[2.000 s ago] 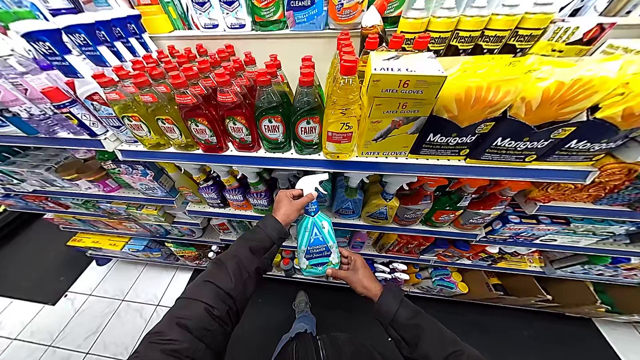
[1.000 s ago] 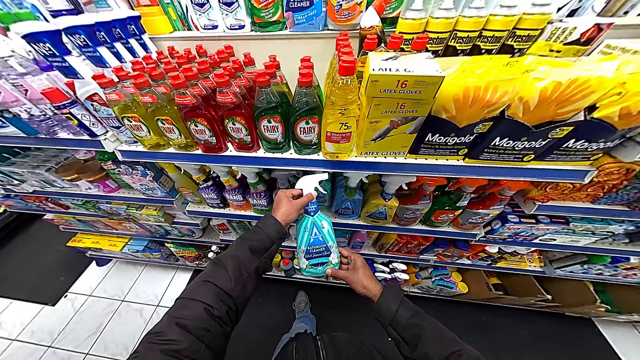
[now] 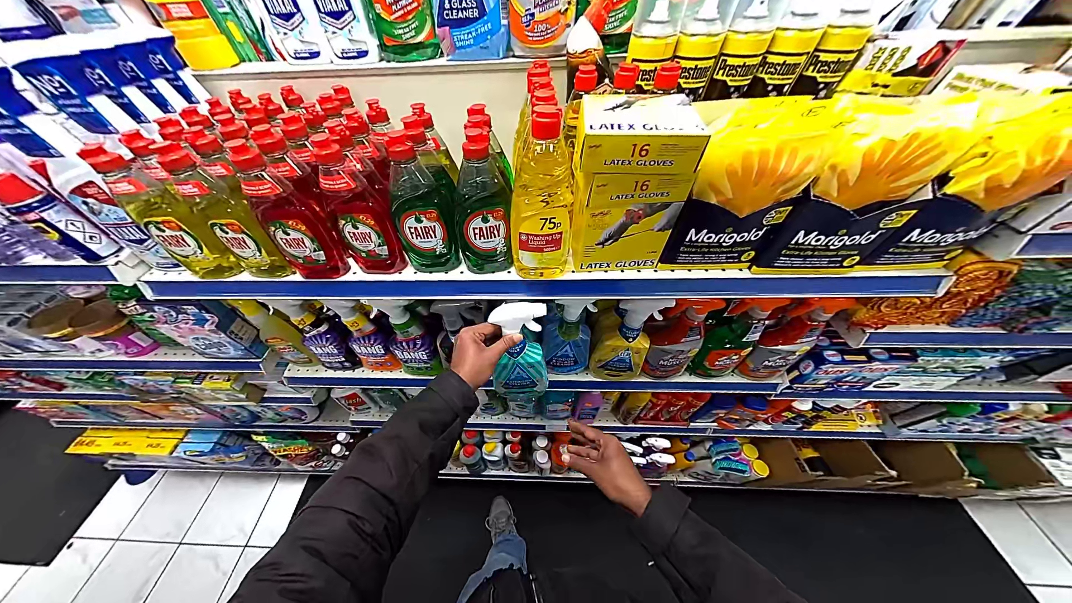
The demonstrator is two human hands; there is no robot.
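Note:
A teal bathroom cleaner spray bottle (image 3: pixel 521 368) with a white trigger head stands upright at the second shelf, next to a blue window cleaner spray bottle (image 3: pixel 568 339). Around its neck, just below the trigger, my left hand (image 3: pixel 481 353) is closed. My right hand (image 3: pixel 610 465) is lower and to the right, apart from the bottle, its fingers spread and holding nothing. Whether the bottle's base rests on the shelf cannot be told.
Above runs a shelf edge (image 3: pixel 536 287) bearing washing-up liquid bottles (image 3: pixel 484 213), latex glove boxes (image 3: pixel 632 209) and Marigold glove packs (image 3: pixel 729 226). More trigger sprays (image 3: pixel 674 339) line the second shelf. Small bottles (image 3: pixel 494 452) and cardboard boxes (image 3: pixel 921 463) sit low down.
The teal spray bottle has moved away from me to the second shelf with my left hand on it. My right hand, earlier at the bottle's lower part, has let go.

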